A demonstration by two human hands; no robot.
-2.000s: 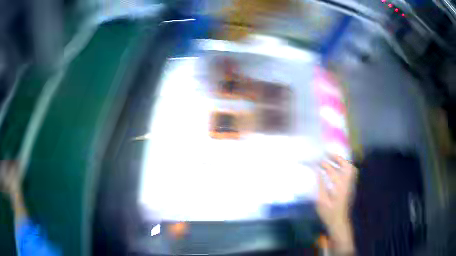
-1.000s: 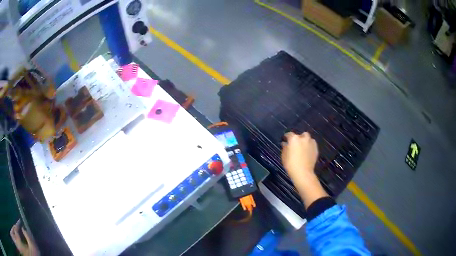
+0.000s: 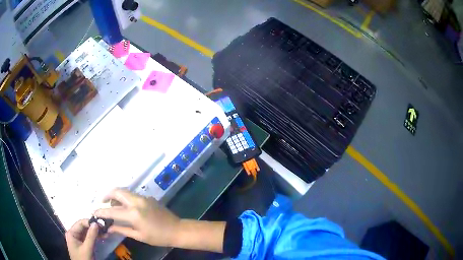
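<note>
A small black part [image 3: 101, 222] with a pale detail is between the fingers of both hands, over the front left corner of the white worktable [image 3: 127, 147]. My left hand [image 3: 80, 238] pinches its left side. My right hand [image 3: 134, 216] comes in from the right, its fingertips at the part's right side. The gold machine head [image 3: 38, 104] stands above the orange fixtures [image 3: 76, 94] at the back left of the table.
A stack of black trays [image 3: 299, 91] stands at the right. The button panel [image 3: 189, 152] with a red knob, the handheld controller [image 3: 237, 134] and an orange plug [image 3: 251, 166] are at the front edge. Pink squares [image 3: 157, 81] lie along the table's right edge.
My right hand has moved from the black trays to the table's front left corner, beside my left hand. My left hand has come in from the far left edge. Both now meet at the black part.
</note>
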